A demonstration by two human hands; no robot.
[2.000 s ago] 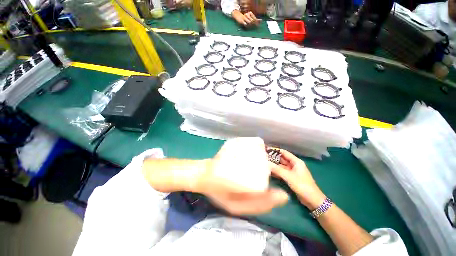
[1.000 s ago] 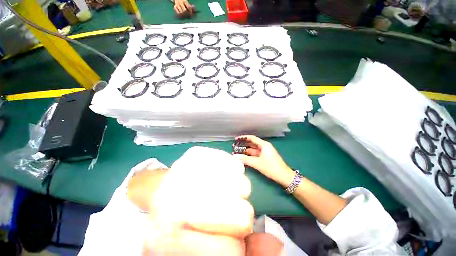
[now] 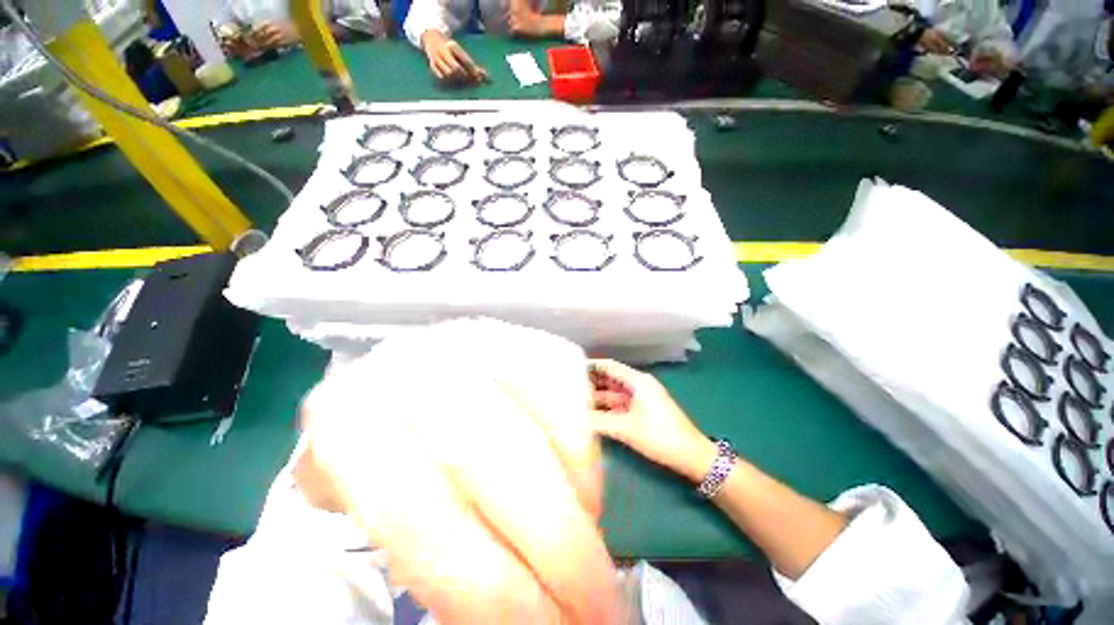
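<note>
My right hand (image 3: 641,413), with a metal band on its wrist, is over the green bench at the near edge of a white foam stack (image 3: 489,293). Its fingers are curled as when the small stack of rings showed in them. My left hand (image 3: 470,452) is large, blurred and overexposed close to the camera. It overlaps the right fingertips in the view and hides the small stack. Whether the hands touch, and what the left holds, cannot be told. Dark watch case rings (image 3: 502,267) lie in rows on the foam.
A second foam stack (image 3: 873,256) with dark rings stands at the right. A black box (image 3: 177,342) and a clear plastic bag (image 3: 76,397) are at the left, by a yellow post (image 3: 159,140). Across the bench are a red bin (image 3: 573,73) and other people's hands.
The view has turned right since the first frame, then tilted up slightly. My left hand has come closer to the camera and now covers the ring stack that showed in my right fingers.
</note>
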